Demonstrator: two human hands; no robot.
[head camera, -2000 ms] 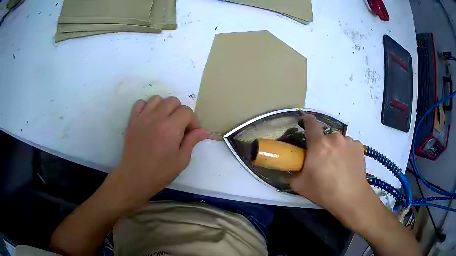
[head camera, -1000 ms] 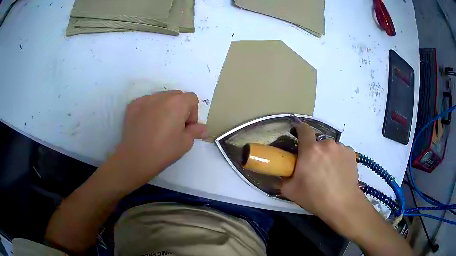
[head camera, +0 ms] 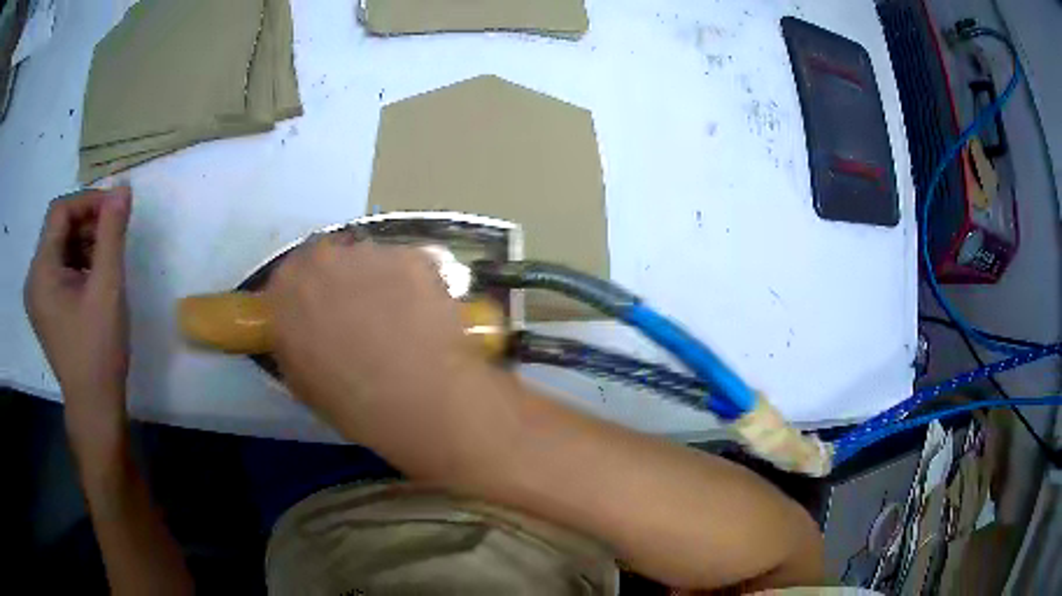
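Note:
A khaki patch pocket piece (head camera: 489, 151) lies flat on the white table, blunt point away from me. The steam iron (head camera: 483, 245) lies over its lower left part and reaches past its left edge. My right hand (head camera: 361, 326), slightly blurred, is shut on the iron's yellow-brown handle. My left hand (head camera: 82, 262) is off the piece at the far left, just below the left stack, fingers curled; nothing shows in it. The part of the piece's lower edge under the iron and hand is hidden.
A fanned khaki stack (head camera: 175, 82) lies at the upper left, another khaki stack (head camera: 472, 14) at the top edge. The dark iron rest (head camera: 844, 122) is at the right. Hoses (head camera: 687, 349) run right from the iron. A red and black box (head camera: 978, 233) stands beyond the table.
The iron and my right hand have moved left across the piece's lower edge. My left hand has let go of the edge and moved far left. The camera view has shifted.

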